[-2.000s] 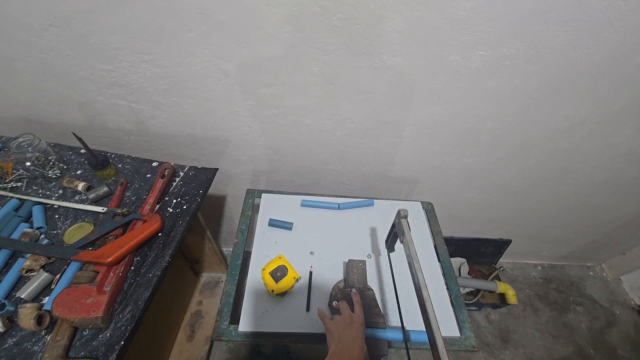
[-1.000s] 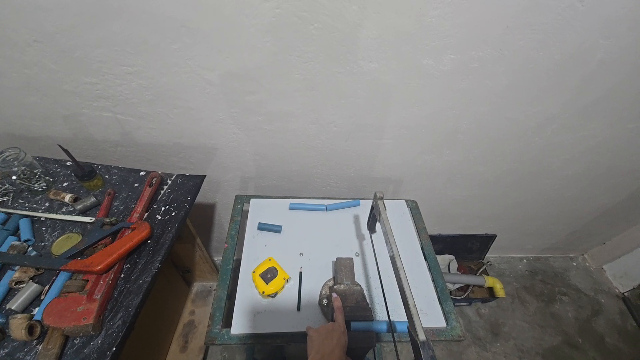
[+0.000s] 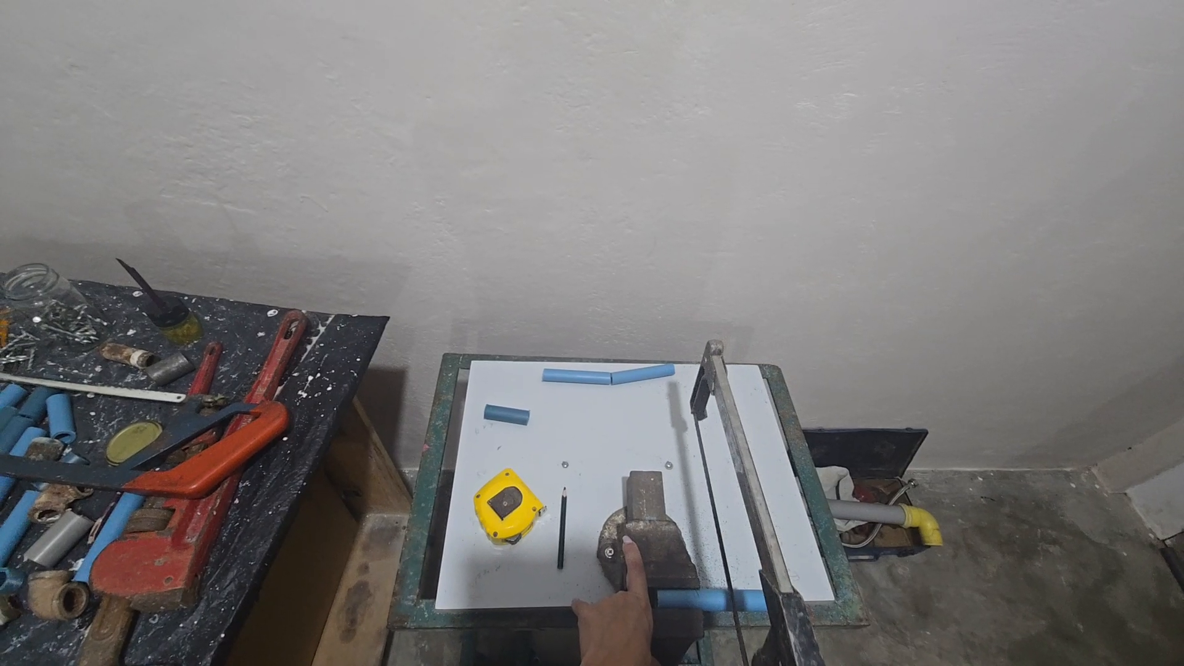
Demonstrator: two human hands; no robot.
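Observation:
My left hand (image 3: 618, 620) touches the rusty bench vise (image 3: 655, 548) with an extended index finger, thumb apart, holding nothing. A blue plastic pipe (image 3: 712, 599) sticks out to the right from the vise. The hacksaw (image 3: 751, 472) stands over this pipe, its blade crossing it; its handle end runs to the bottom edge. My right hand is out of view. Left of the vise lie a black pencil (image 3: 561, 529) and a yellow tape measure (image 3: 509, 505). Cut blue pipe pieces (image 3: 576, 376) and a darker short one (image 3: 507, 414) lie on the white board (image 3: 610, 425).
A black, paint-spattered table (image 3: 338, 347) on the left holds a red pipe wrench (image 3: 217, 499), an orange-handled hacksaw (image 3: 208, 462), fittings and a glass jar (image 3: 42, 287). An open toolbox (image 3: 865, 453) with a grey pipe sits on the floor at right.
The hacksaw has shifted forward, toward the wall, relative to the vise. My left hand, earlier spread on the vise, now touches it with the index finger extended.

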